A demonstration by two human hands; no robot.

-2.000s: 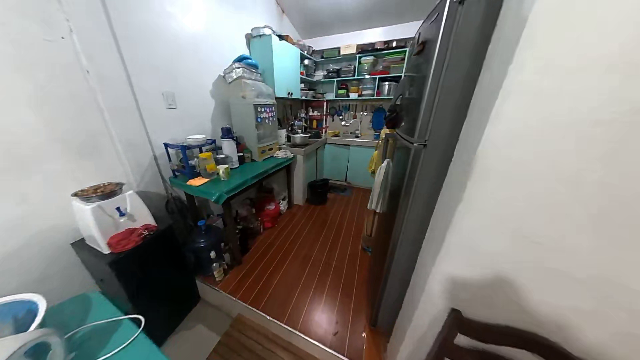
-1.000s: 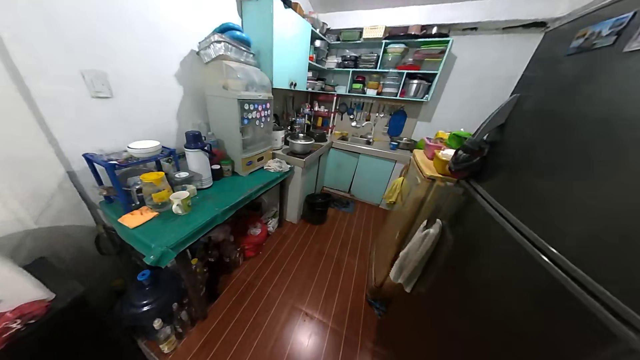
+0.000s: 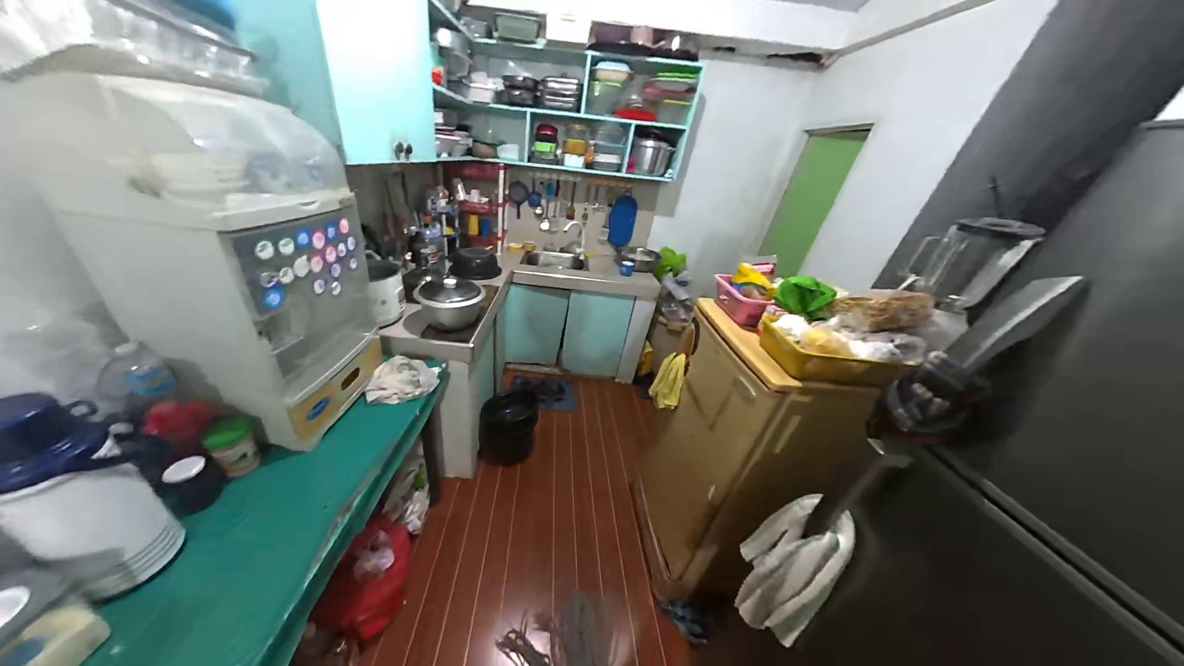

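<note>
Neither my left hand nor my right hand shows in the head view. At the left stands a table with a green cover point(image 3: 277, 518), bearing a dish cabinet point(image 3: 305, 277), a white cloth point(image 3: 402, 379) and a blue-lidded white jug point(image 3: 74, 499). A lidded metal pot point(image 3: 450, 302) sits on the stove at the counter's near end. Farther back are a steel sink point(image 3: 553, 261) and a faucet point(image 3: 574, 236). At the right, a yellow tray point(image 3: 823, 365) of wrapped food and a pink basket point(image 3: 740, 303) rest on a wooden cabinet point(image 3: 740, 416).
Wooden floor point(image 3: 546, 518) runs between table and cabinet. A black bin point(image 3: 508, 427) stands by the counter, and a red plastic bag point(image 3: 365, 578) lies under the table. A dark refrigerator point(image 3: 1036, 518) fills the right side, with a white towel point(image 3: 797, 573) hanging from its handle. Shelves point(image 3: 578, 116) hold containers.
The view has moved forward into the kitchen. The water dispenser and black stand at the left have left the view, and a green door has come into sight at the back right.
</note>
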